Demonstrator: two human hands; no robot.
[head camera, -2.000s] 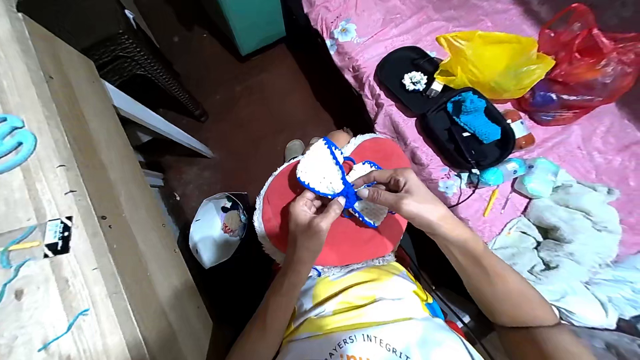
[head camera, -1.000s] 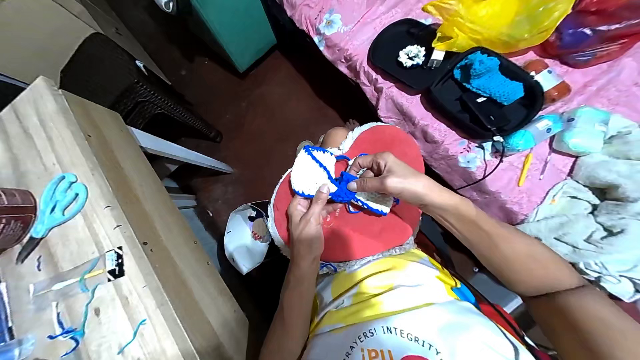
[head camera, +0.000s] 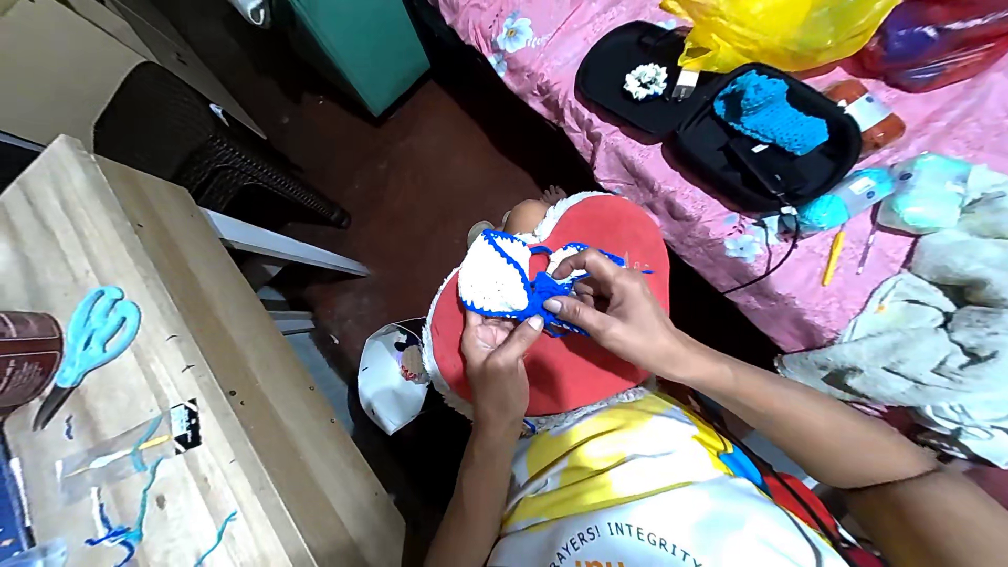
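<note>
A white crocheted bow with blue edging (head camera: 494, 277) is held above a red heart-shaped cushion (head camera: 567, 370) with a fluffy white border, which rests on my lap. My left hand (head camera: 500, 354) grips the bow from below, its thumb on the blue knotted centre. My right hand (head camera: 606, 303) pinches the blue centre and the right part of the bow between thumb and fingers, partly hiding that side. A short blue yarn end shows to the right of my right fingers.
Left, a wooden table (head camera: 236, 409) bears blue-handled scissors (head camera: 94, 339), a brown can (head camera: 27, 358) and yarn scraps. Right, a pink-covered bed (head camera: 630, 169) holds an open black case (head camera: 823, 177), yarn skeins (head camera: 925, 193), a yellow crochet hook (head camera: 833, 256) and plastic bags (head camera: 780, 31). A white bag (head camera: 390, 382) stands beside the cushion.
The view has shifted left, bringing the scissors and can into sight. Both hands stay on the bow; my right fingers have shifted slightly at its centre.
</note>
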